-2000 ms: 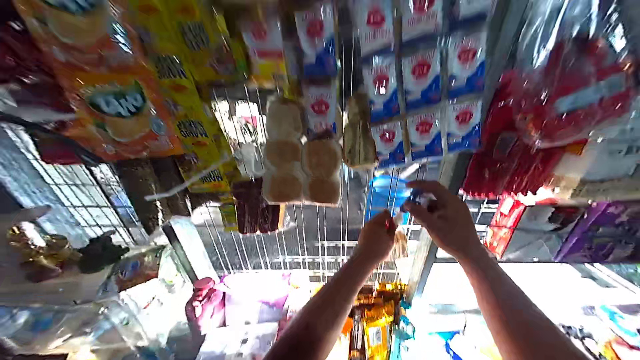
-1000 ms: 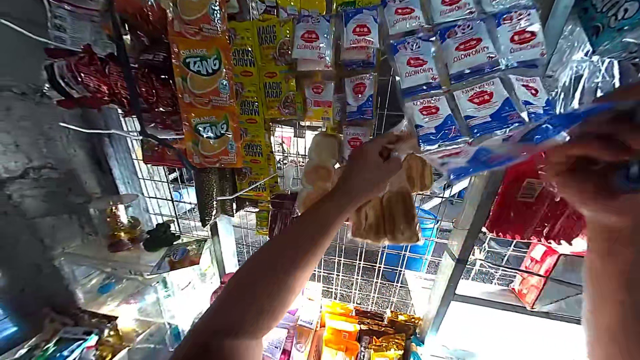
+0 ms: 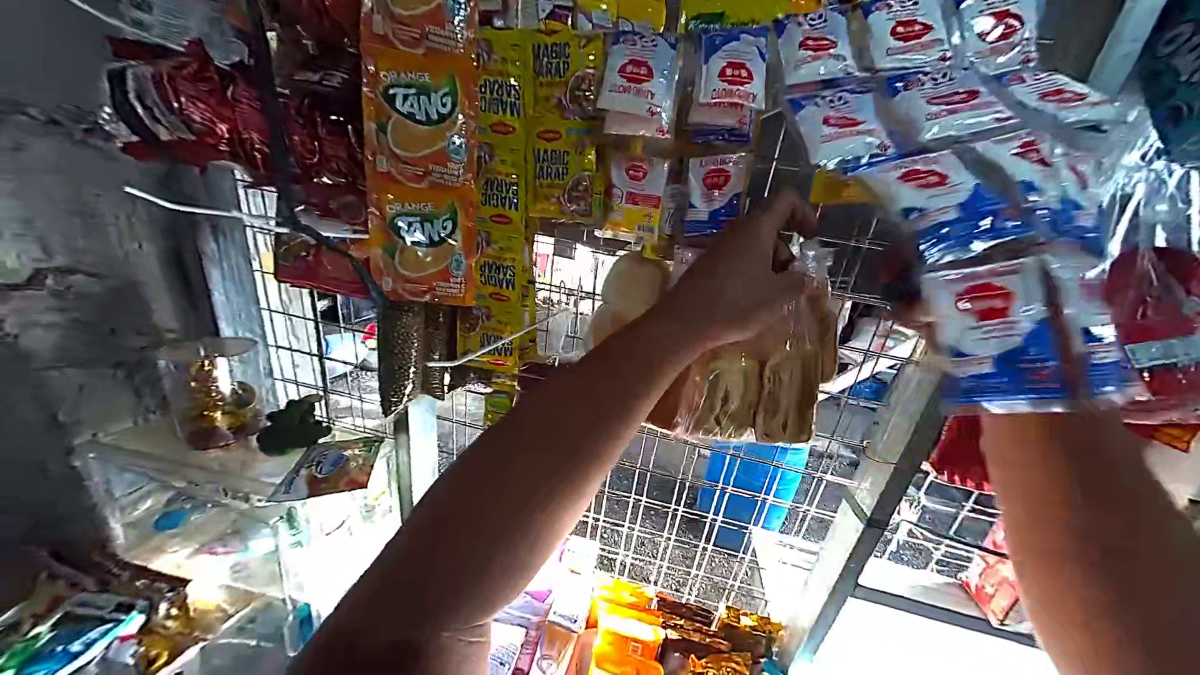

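Note:
My left hand (image 3: 750, 272) is raised at the middle of the view, its fingers pinched at the gathered top of a clear plastic bag of brown bread or biscuits (image 3: 755, 389). Beside it hangs a bag of pale round buns (image 3: 630, 291). To the right, my right hand (image 3: 905, 277) reaches up among strips of Ajinomoto seasoning sachets (image 3: 984, 314); the sachets hide most of it, so its grip cannot be made out. More white, red and blue sachets (image 3: 731, 80) hang above my left hand.
Orange Tang sachets (image 3: 422, 225) and yellow Magic Sarap sachets (image 3: 562, 178) hang at left. Behind is a wire grid (image 3: 647, 497), with a blue container (image 3: 750, 487) beyond. A metal post (image 3: 867, 506) slants at right. Orange packets (image 3: 628, 623) lie below; a clear jar (image 3: 211, 394) stands left.
Both hands were together near a blue item lower down, then moved apart. My left hand stays at the bread bag's top. My right hand, earlier at far right by blue plastic, is now behind the sachets.

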